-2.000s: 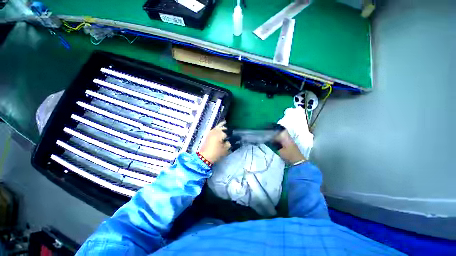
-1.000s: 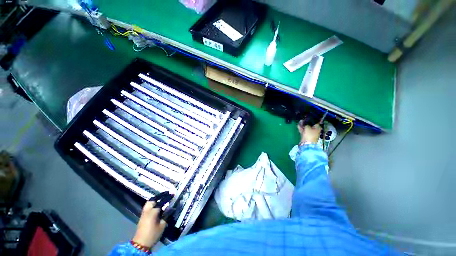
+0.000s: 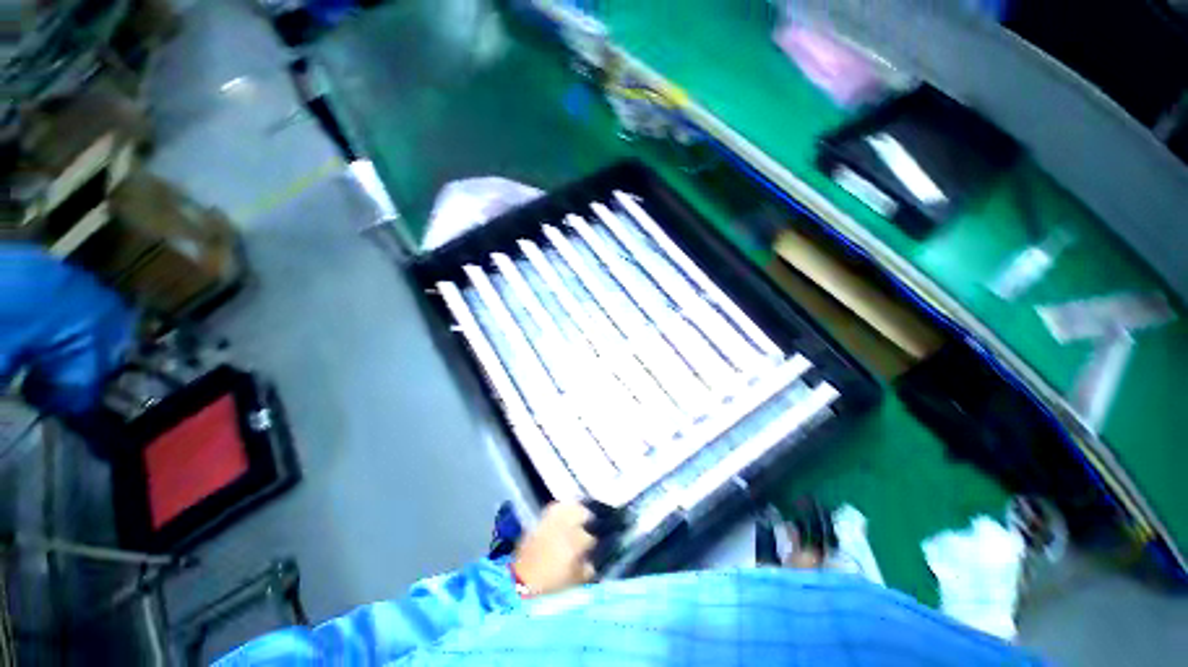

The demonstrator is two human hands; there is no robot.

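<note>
A black tote (image 3: 853,378) lies on the green bench. It holds several parallel bright white strips (image 3: 625,339), with more strips crossing at its near right end. My left hand (image 3: 560,545), with black finger cots, is at the tote's near corner; whether it grips the rim or a strip is not clear. My right hand (image 3: 808,534) is blurred and partly hidden at the bottom, near the tote's right end; its fingers and anything held cannot be made out. A pale bag beside it is mostly hidden by my body.
The raised green shelf holds a small black bin (image 3: 932,156), a squeeze bottle (image 3: 1029,265), flat pale strips (image 3: 1105,319) and a pink packet (image 3: 829,63). A white cloth (image 3: 975,573) lies at right. A red-lined tray (image 3: 196,463) and a person in blue (image 3: 59,326) are at left.
The view has swung left, bringing the person and floor tray into sight. My right hand has come back from below the shelf to near the tote. My left hand stays at the tote's near corner.
</note>
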